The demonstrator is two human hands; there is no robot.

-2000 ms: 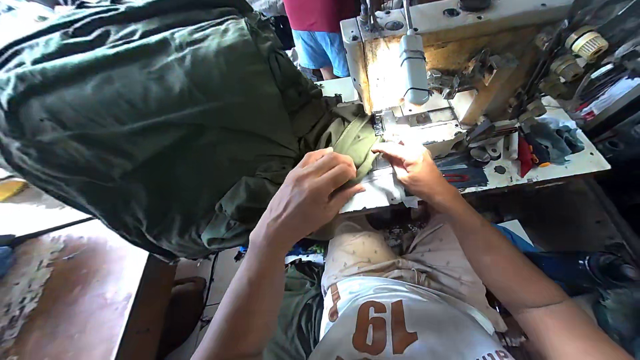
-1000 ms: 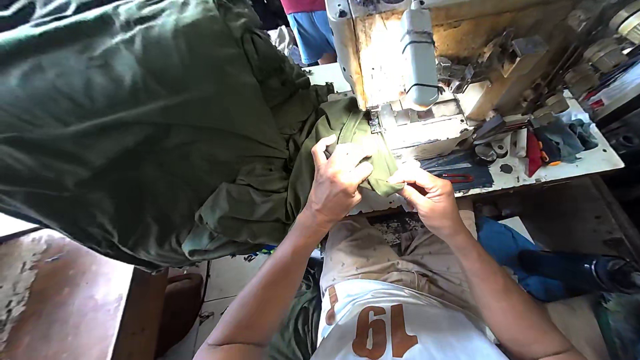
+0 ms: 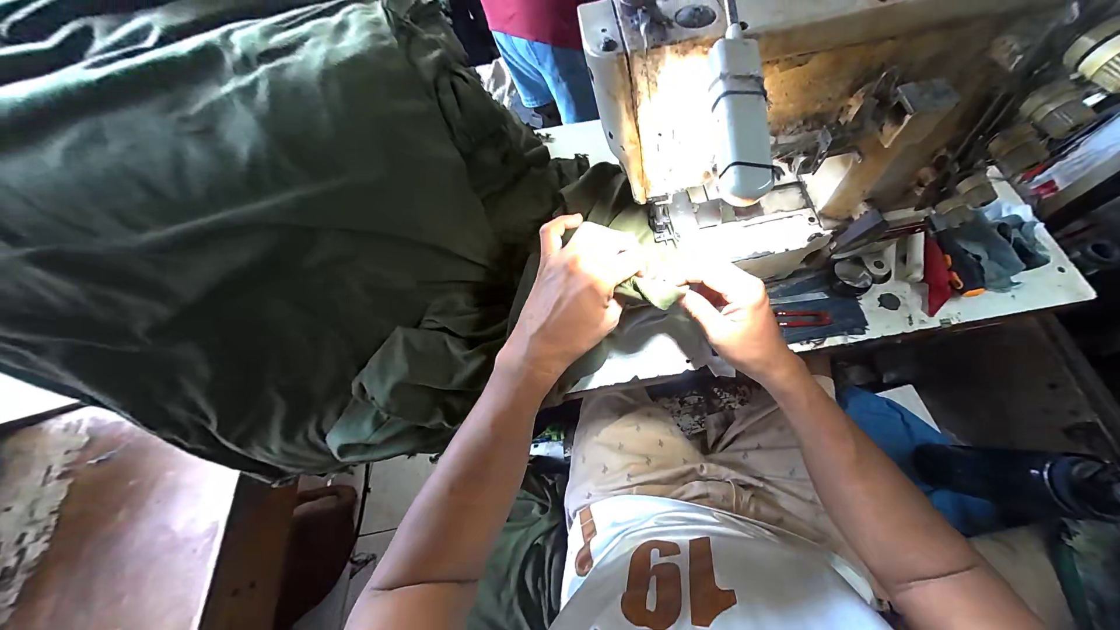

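Note:
A large heap of dark green fabric fills the left side and runs to the needle area of an industrial sewing machine. My left hand grips the fabric just in front of the presser foot. Close on its right, my right hand pinches the fabric's edge between thumb and fingers. Strong light washes out the cloth between the hands, so the exact fold is hard to see. A white lamp bound with dark ties hangs above them.
Red-handled thread snips, a round metal part, a red piece and cloth scraps lie on the machine table at right. Behind the machine stands a person in blue shorts. A brown tabletop is at lower left.
Since two seconds ago, my hands have drawn the fabric's edge toward me from beside the presser foot. Over the last second they have come closer together. The view has shifted nearer.

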